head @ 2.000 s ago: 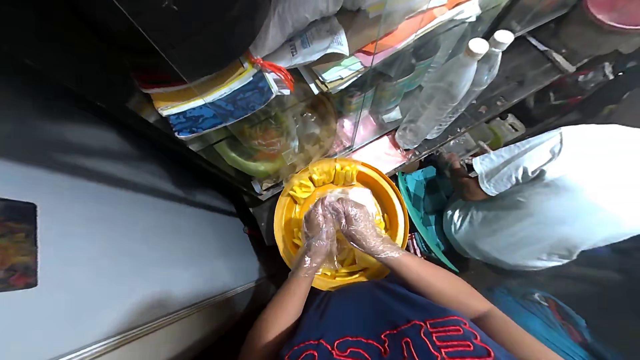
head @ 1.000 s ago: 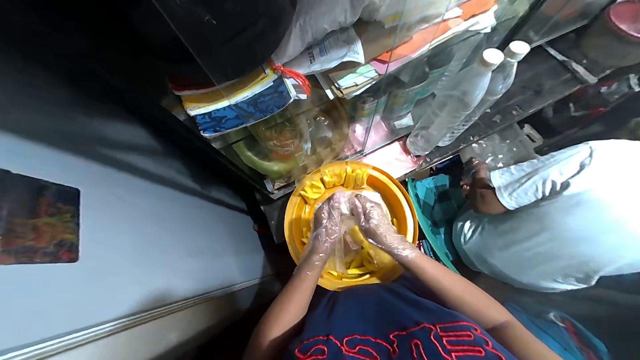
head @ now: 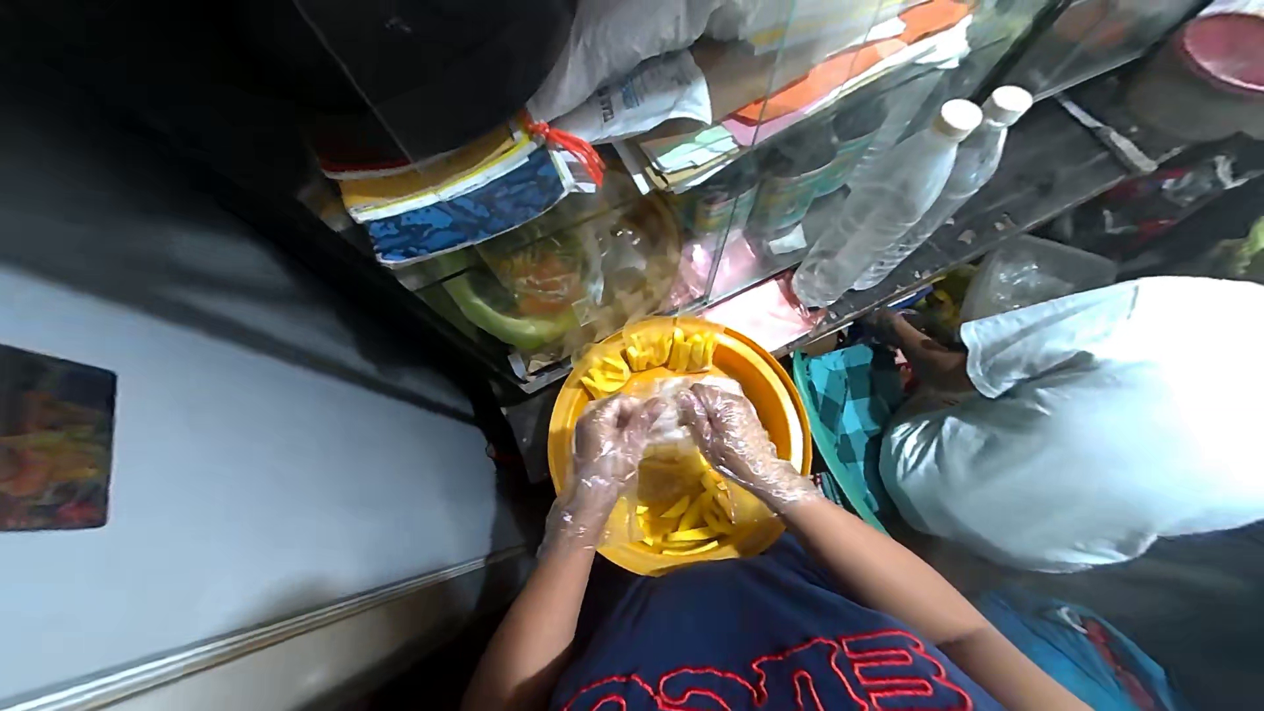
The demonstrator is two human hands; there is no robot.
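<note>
Both hands wear clear plastic gloves above a yellow plastic basin. My left hand and my right hand pinch the rim of a clear plastic bag between them. Loose yellow strips of cut food lie low in the basin, partly seen past the bag. Along the basin's far side stand several small bundles of yellow strips, seemingly in clear plastic. A whitish plastic heap shows just beyond my fingers.
Behind the basin stands a glass-fronted cabinet with books and papers. Two clear bottles with white caps stand on its ledge. At the right, beside a teal basket with a checkered cloth, is another person in a light garment. A pale panel fills the left.
My hands have come away from the middle of the basin toward its far side, and the loose yellow strips below them show more. The other person's arm has shifted slightly.
</note>
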